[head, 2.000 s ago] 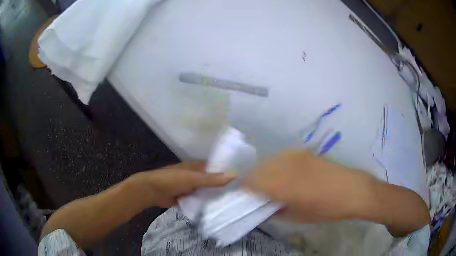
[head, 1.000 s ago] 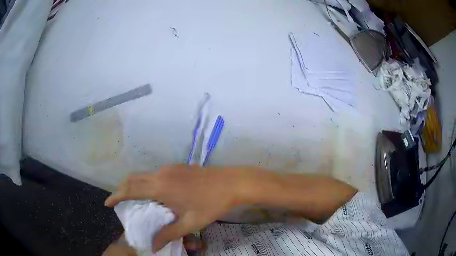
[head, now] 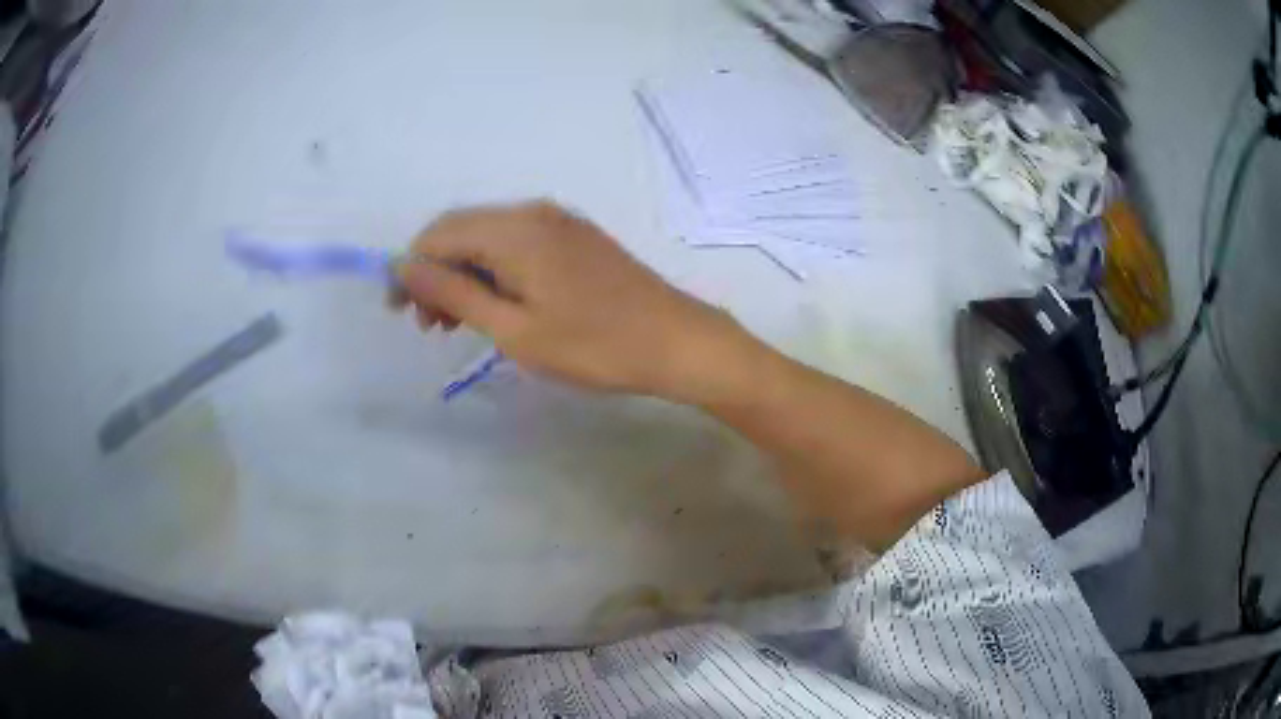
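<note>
My right hand (head: 527, 292) is over the middle of the table, its fingers closed on a blue-and-white tie strip (head: 316, 259) that points left and is blurred. Another blue-edged strip (head: 475, 374) lies on the table just below my hand. A white fabric bundle (head: 342, 666) shows at the bottom edge, in front of the table. My left hand is not visible; the picture's edge cuts off the area around the bundle. A grey metal ruler (head: 190, 384) lies on the table at the left.
A fanned pile of white pieces (head: 766, 176) lies at the back right. An iron (head: 1047, 407) stands at the right edge, with a cord. A scrap cloth heap (head: 1026, 169) and an orange item (head: 1132, 267) are behind it. The white table (head: 464, 520) has yellow-brown stains.
My right hand has left the white bundle, reached onto the table and taken hold of a blue-and-white strip. The view has turned right; the bundle is lower in the picture.
</note>
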